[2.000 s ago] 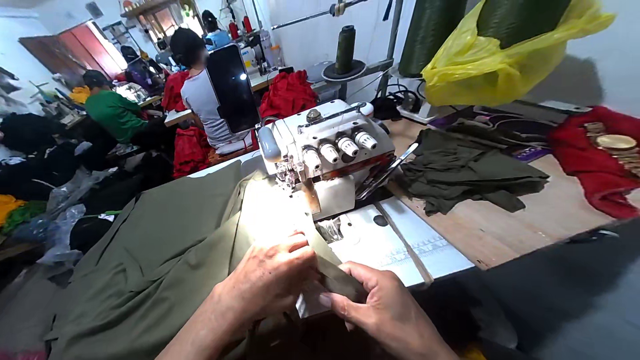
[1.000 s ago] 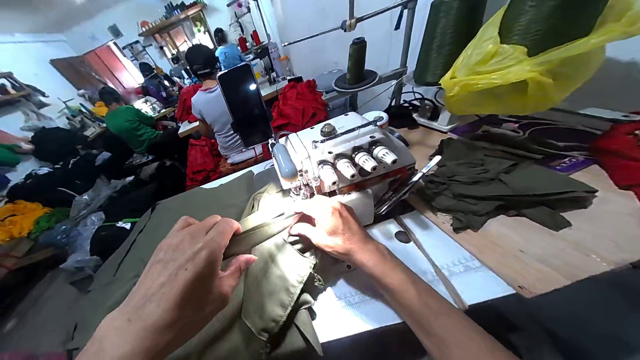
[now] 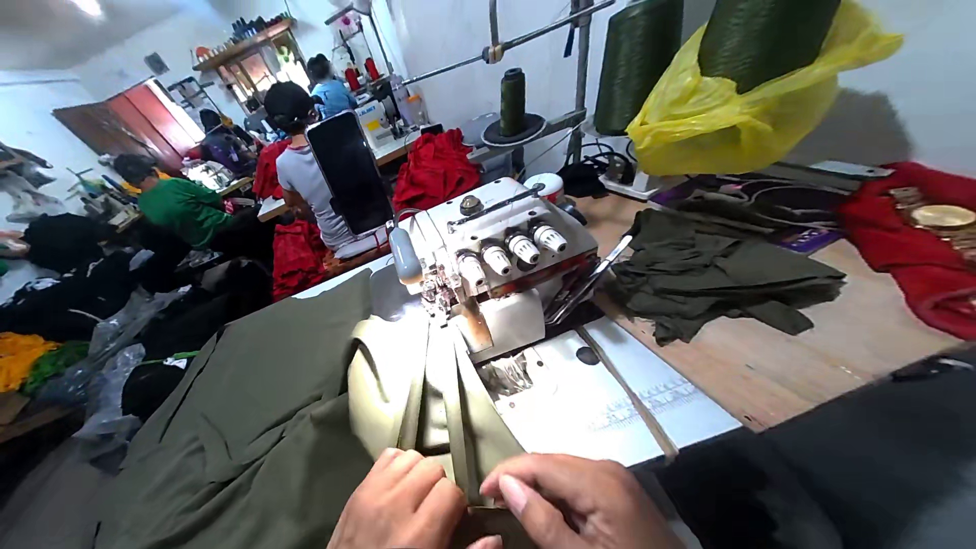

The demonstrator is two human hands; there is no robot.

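Olive fabric (image 3: 252, 412) spreads over the left of the machine bed, and a folded part of it runs from the lit presser foot of a white serger sewing machine (image 3: 496, 244) down to my hands. My left hand (image 3: 404, 499) grips this fabric at the bottom centre, its fingers curled over the edge. Just to its right, my right hand (image 3: 579, 499) pinches the same fabric between thumb and fingers. The needle area is brightly lit, and the cloth reaches up to it. The fingertips beneath the cloth are hidden.
A phone (image 3: 349, 171) stands upright behind the machine. Dark olive cloth pieces (image 3: 732, 267) and a red cloth with a gold watch (image 3: 942, 216) lie on the wooden table (image 3: 770, 366) at right. Tweezers (image 3: 587, 282) rest beside the machine. Thread cones hang above. Several people sit at the back left.
My hands were up near the presser foot one second ago; both are now lower, close to the table's front edge, holding the fabric drawn out toward me.
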